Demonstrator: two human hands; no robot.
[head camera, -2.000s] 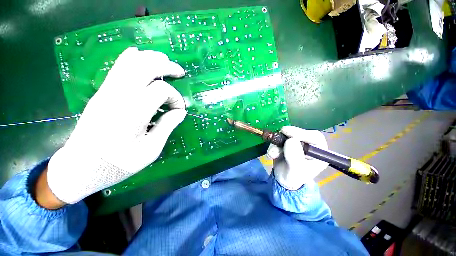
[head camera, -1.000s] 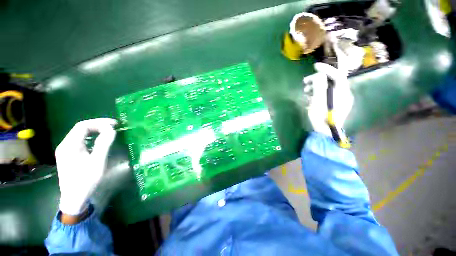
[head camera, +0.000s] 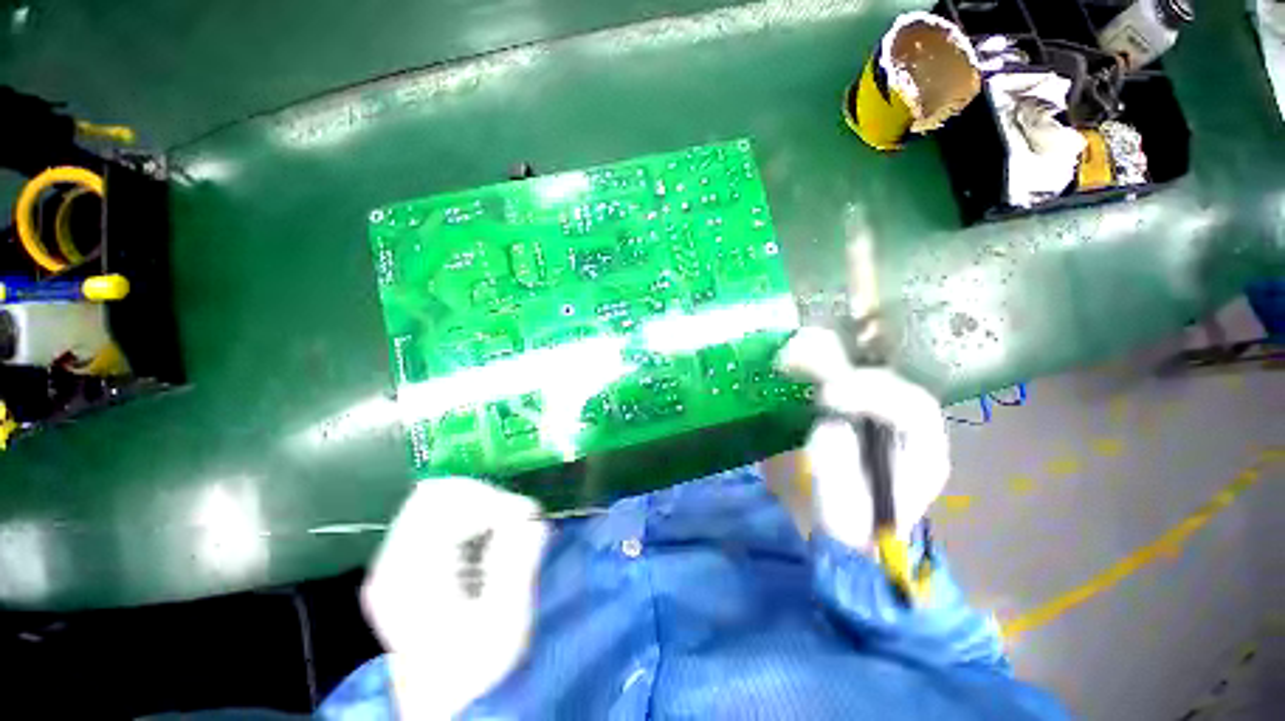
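A green printed circuit board (head camera: 493, 303) lies solder side up on the green bench mat, with bright glare across it. My right hand (head camera: 881, 437), in a white glove, is shut on the soldering iron (head camera: 884, 486) just right of the board's near corner. The iron is blurred, its tip pointing away from me, off the board. My left hand (head camera: 458, 592), gloved and blurred, is closed in front of the board's near left corner. A thin strand of solder wire (head camera: 345, 530) runs to it from the left; the fingertips are not clear.
A yellow-and-black iron holder (head camera: 881, 110) with a ragged pale opening stands at the back right. Beside it is a black parts box (head camera: 1078, 204) with white crumpled material and a bottle (head camera: 1144, 31). Another black box (head camera: 158, 282) at left holds a yellow ring (head camera: 57, 190) and blue rod.
My left hand has moved from the board's left side to in front of its near left corner. My right hand has come back from near the iron holder, the iron's tip now pointing away from me.
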